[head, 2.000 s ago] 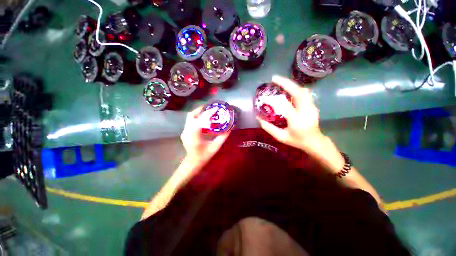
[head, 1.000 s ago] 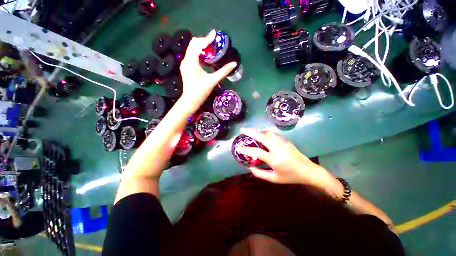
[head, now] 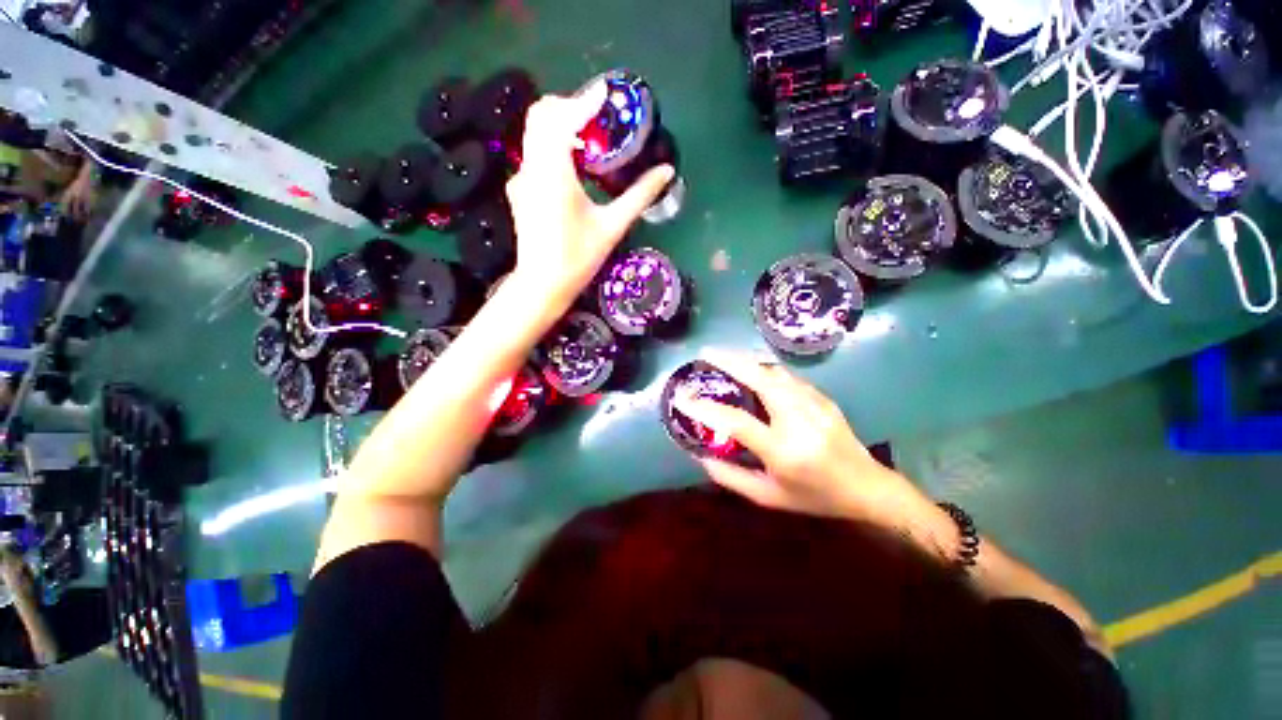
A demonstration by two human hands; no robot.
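My left hand [head: 551, 183] reaches to the far middle of the bench, holding a round black LED unit [head: 619, 120] whose face glows blue and red. The bottle [head: 665, 201] shows partly beside that unit. My right hand [head: 794, 439] holds another LED unit [head: 710, 411] near the bench's front edge, its face towards the camera with a red and pinkish glow. The fingers partly cover its face. A unit glowing magenta [head: 640, 291] stands between the hands, and a red-glowing one [head: 518, 401] is partly hidden by my left forearm.
Face-down black units [head: 453, 172] group at the far left of centre. Unlit units [head: 807, 304] stand right of centre, with ribbed units on their sides [head: 827, 130] behind. White cables [head: 1083, 183] tangle at right. A perforated metal bar [head: 183, 134] and a black rack [head: 141, 549] are at left.
My left hand has moved from the front edge to the far bench with its lit unit. My right hand still holds its unit. The view has shifted and turned.
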